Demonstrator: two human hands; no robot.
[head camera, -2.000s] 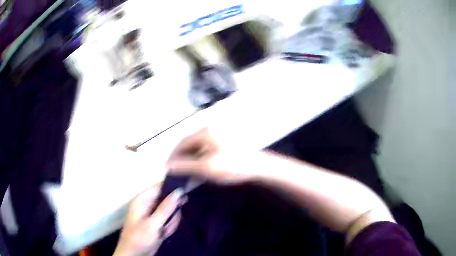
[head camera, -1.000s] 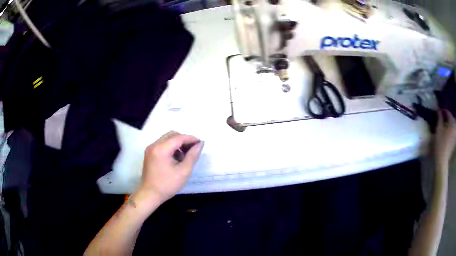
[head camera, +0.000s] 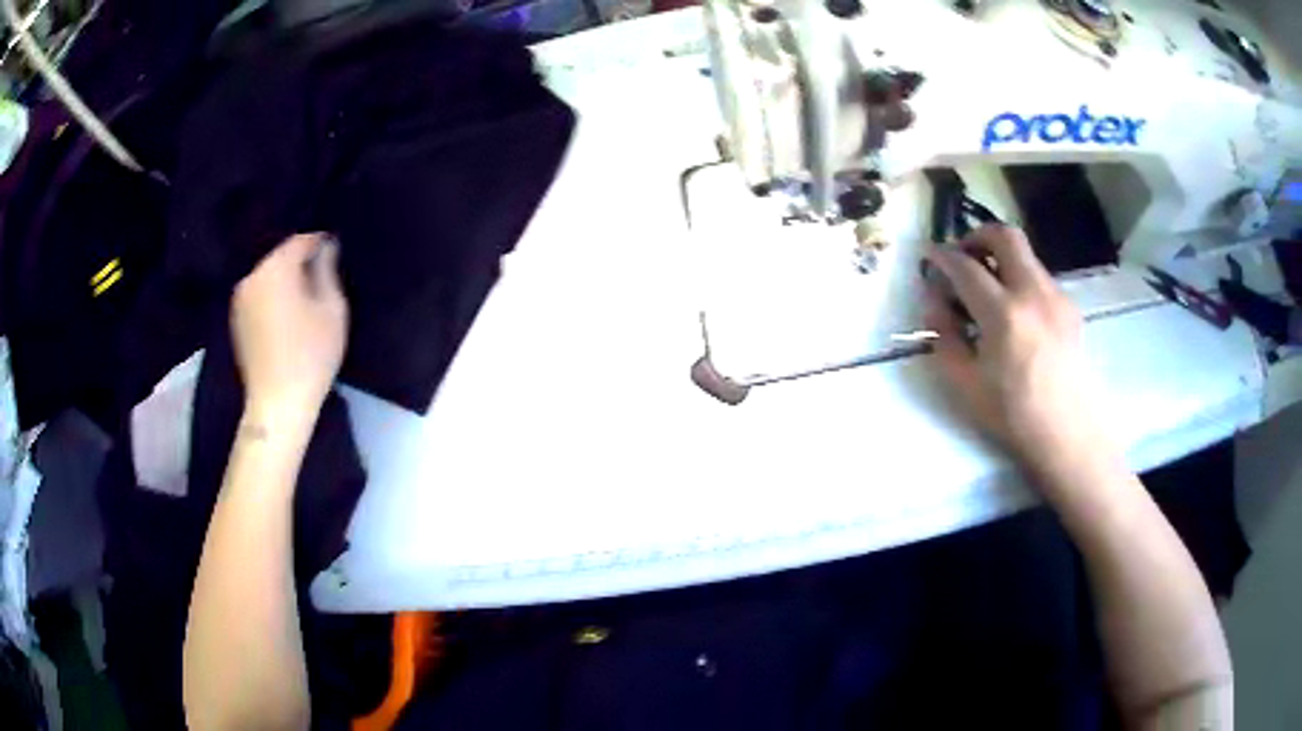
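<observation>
My left hand (head camera: 293, 329) is over the dark garment cloth (head camera: 429, 186) heaped on the left of the table. Its fingertips are close together with a small dark spot at them; whether they pinch cloth or a small piece I cannot tell. My right hand (head camera: 1021, 343) is curled over the handle loops of the tailor's shears (head camera: 945, 207), which lie under the machine arm, blades away from me. The hand hides most of the loops, so a firm grip cannot be made out. A thin pale spike (head camera: 914, 339) shows beside its fingers.
The white sewing machine (head camera: 1064, 129) stands at the back right. A black rectangle (head camera: 1064, 214) lies beneath its arm. Red-and-black snips (head camera: 1189, 297) lie to the right. Navy cloth with a gold button (head camera: 591, 636) covers the lap. An orange curve (head camera: 410, 664) hangs below the table edge.
My left hand has moved from the table's front left onto the heaped cloth. My right hand has come from the far right to the shears. The view has shifted slightly.
</observation>
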